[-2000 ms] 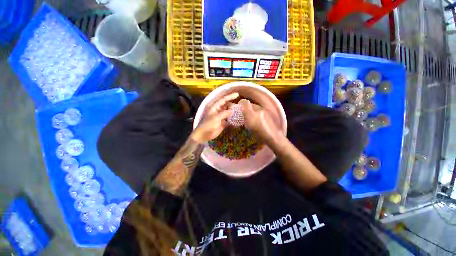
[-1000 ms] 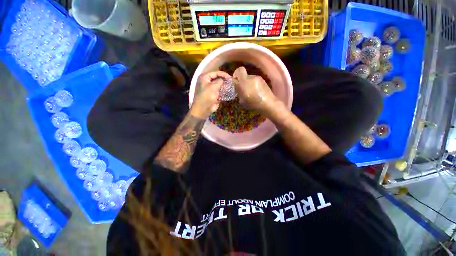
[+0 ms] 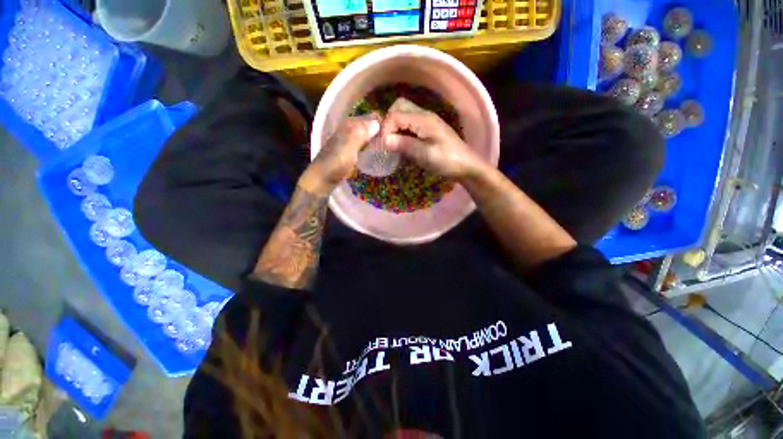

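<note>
A clear, whitish ball (image 3: 378,160) is held over the pink bucket (image 3: 409,230), between both hands. My left hand (image 3: 345,146) grips the ball from its left side, with the thumb near its top. My right hand (image 3: 427,141) touches the ball's upper right with bent fingers; whether it holds anything small cannot be told. Tiny multicoloured beads (image 3: 399,193) lie in the bucket below the hands. The hands hide part of the ball and of the beads.
The scale (image 3: 395,19) is cut off at the top, on a yellow crate (image 3: 515,36). A left blue tray (image 3: 64,184) holds clear balls; a right blue tray (image 3: 700,171) holds speckled balls. Upper left are a translucent jug (image 3: 202,26) and a tray of clear pieces (image 3: 56,77). A small blue basket (image 3: 116,369) is lower left.
The view has shifted, so the scale and bucket sit higher in the picture. Both hands remain at the ball; the right fingers have moved from above it to its upper right side.
</note>
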